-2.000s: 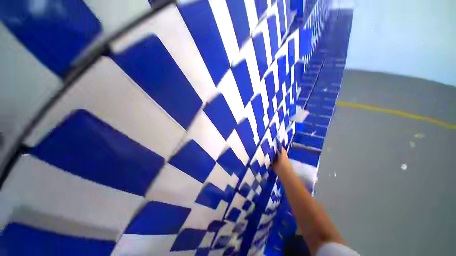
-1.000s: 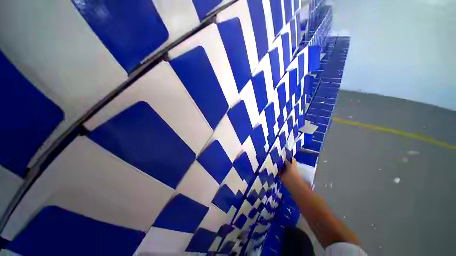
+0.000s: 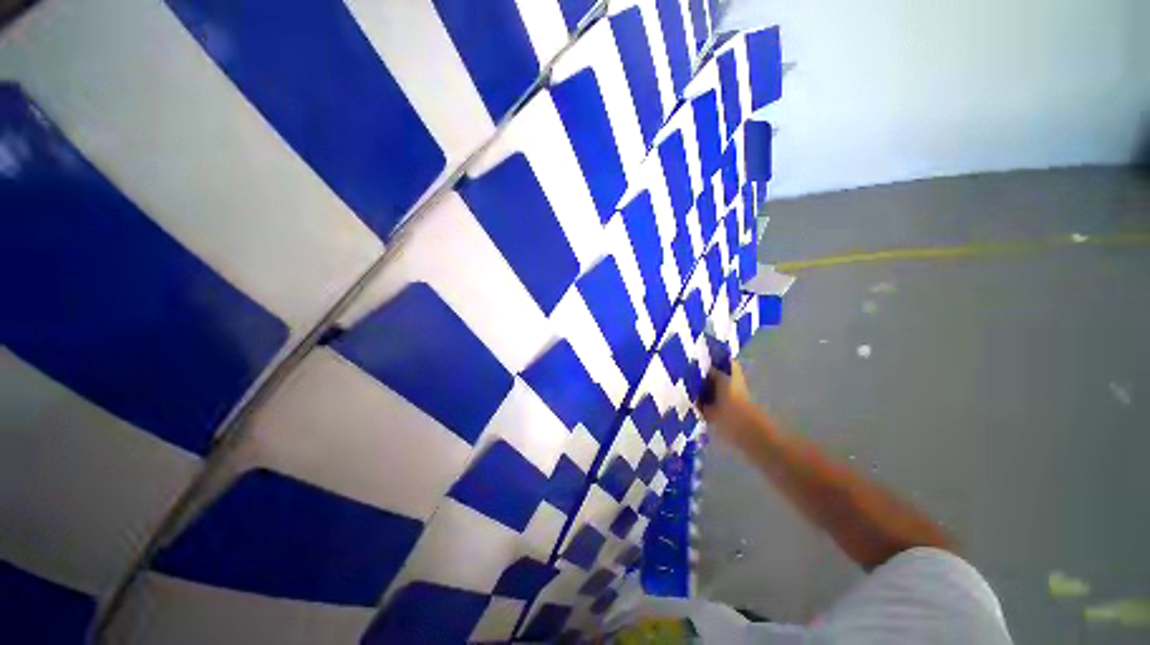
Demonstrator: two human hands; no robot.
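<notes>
A tall wall of open blue-and-white cartons (image 3: 425, 347) fills the left and middle of the view, its panels alternating in long slanting rows. My right hand (image 3: 720, 386) is at the wall's right edge, low down, with the bare forearm reaching in from the lower right. The hand is small and blurred, and its fingers are against or among the cartons. I cannot tell whether it grips one. My left hand is not in view.
Some flaps (image 3: 767, 281) stick out from the wall's right edge. Grey floor (image 3: 933, 378) with a yellow line and small pale scraps lies to the right, below a pale wall (image 3: 958, 88). A white sleeve (image 3: 921, 602) shows at the bottom.
The view has shifted along the carton wall. The long blue carton row beyond its right edge has left the view, and more floor shows. My right hand stays at the wall's edge.
</notes>
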